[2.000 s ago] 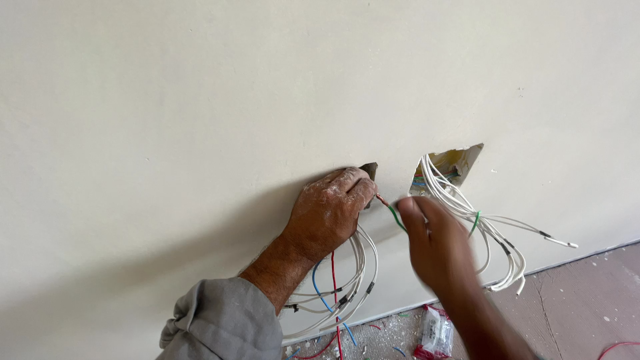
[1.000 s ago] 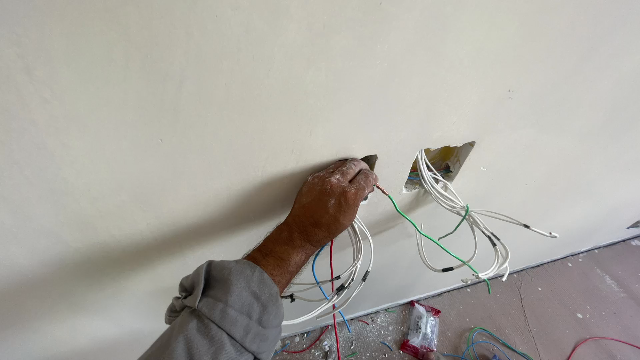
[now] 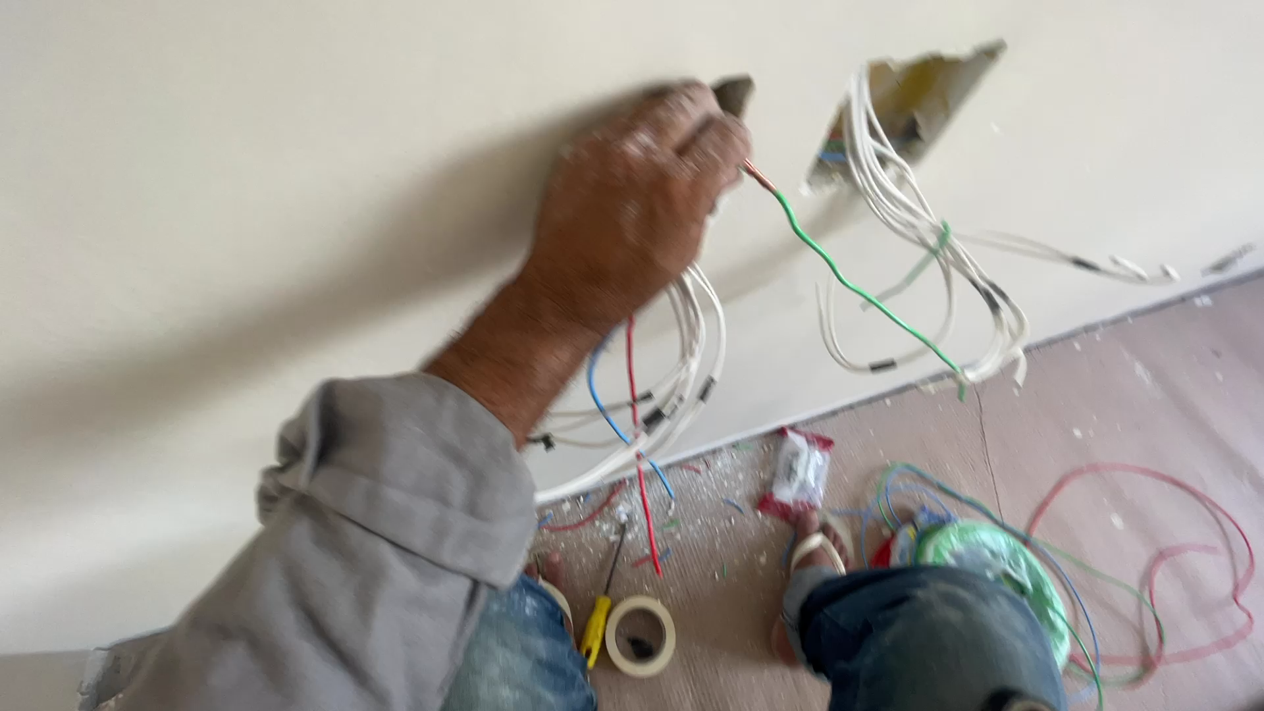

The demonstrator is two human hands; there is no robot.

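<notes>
My left hand point(image 3: 642, 188), dusted with white powder, is closed at the left wall opening point(image 3: 734, 96) and grips the stripped copper end of a green wire point(image 3: 839, 272). The wire's insulated length hangs down to the right. Below the hand, a red wire point(image 3: 637, 415), a blue wire point(image 3: 600, 400) and looped white cables point(image 3: 716, 341) hang against the wall. A second wall opening point(image 3: 913, 94) to the right has a bundle of white cables point(image 3: 879, 183) coming out, tied with a green strip. My right hand is out of view.
On the floor lie a yellow-handled screwdriver point(image 3: 596, 630), a roll of masking tape point(image 3: 640, 636), a red and white plastic packet point(image 3: 798, 472), a green wire coil point(image 3: 997, 563) and loose red wire point(image 3: 1165, 474). White debris point(image 3: 706, 494) lies along the wall. My knees are at the bottom.
My right hand was at the green wire two seconds ago and has left the view. My left hand remains at the left opening. The view has tilted down, showing more floor.
</notes>
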